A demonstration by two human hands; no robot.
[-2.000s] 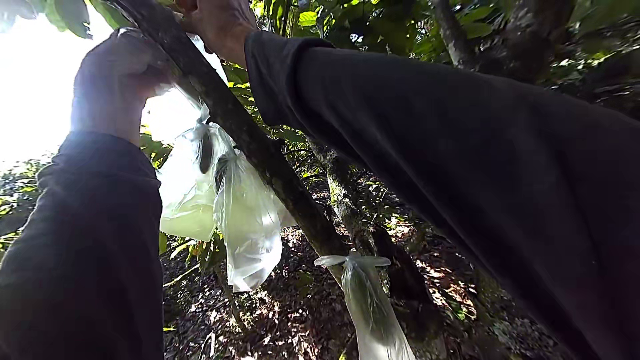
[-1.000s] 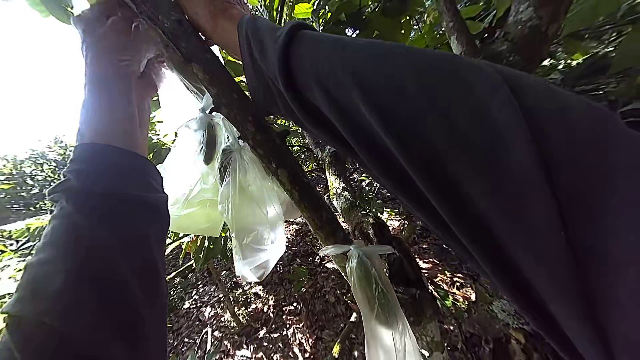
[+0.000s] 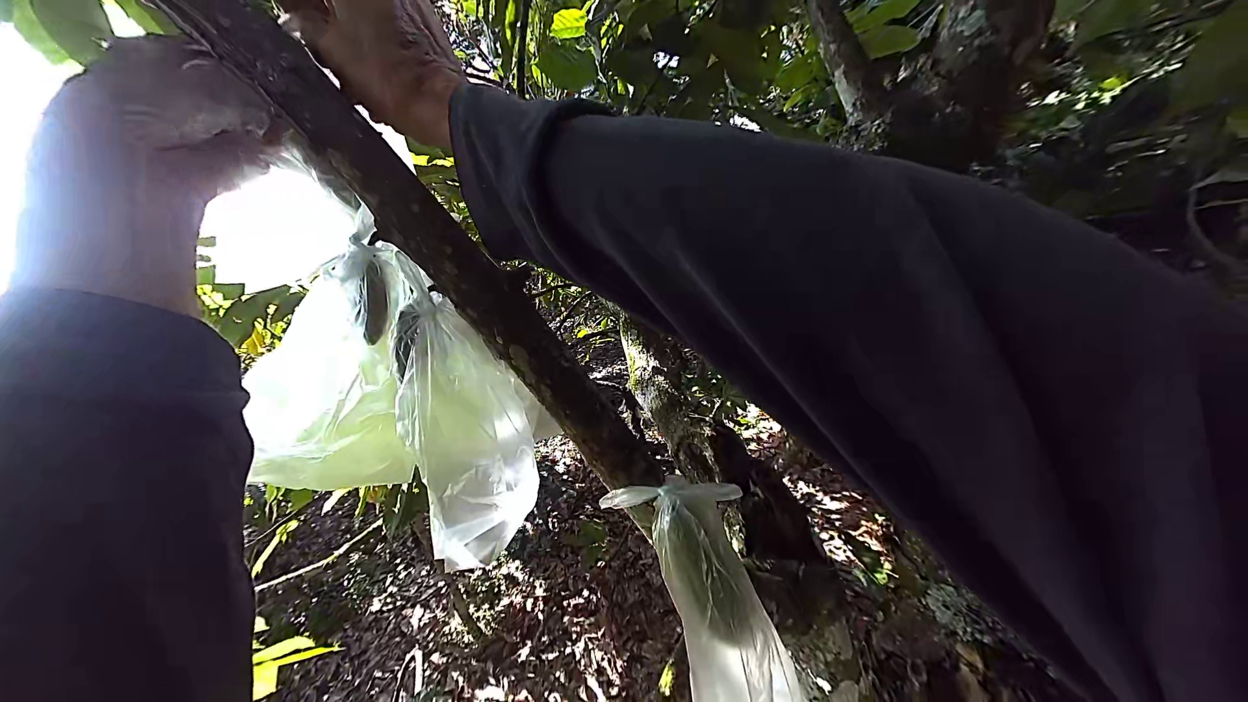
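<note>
A dark tree branch (image 3: 429,234) slants from the upper left down to the middle. My left hand (image 3: 166,107) is raised on its left side, fingers curled against the branch's far side near the top of a clear plastic bag; glare blurs its grip. My right hand (image 3: 375,63) reaches to the other side of the branch at the top edge, its fingertips out of view. Below my hands hang a pale, light-filled plastic bag (image 3: 322,390) and a second clear plastic bag (image 3: 468,439), both knotted, with dark shapes near their necks. Lower down, a knotted plastic bag (image 3: 721,604) encloses something green.
A mossy trunk (image 3: 663,390) stands behind the branch, and a thicker trunk (image 3: 975,78) is at the upper right. Green leaves (image 3: 585,49) crowd the top. Leaf litter (image 3: 585,614) covers the ground below. Bright sky glares at the left.
My left hand has shifted slightly and its wrist is more bent than one second ago. My right hand stays high by the branch. The bags hang as before.
</note>
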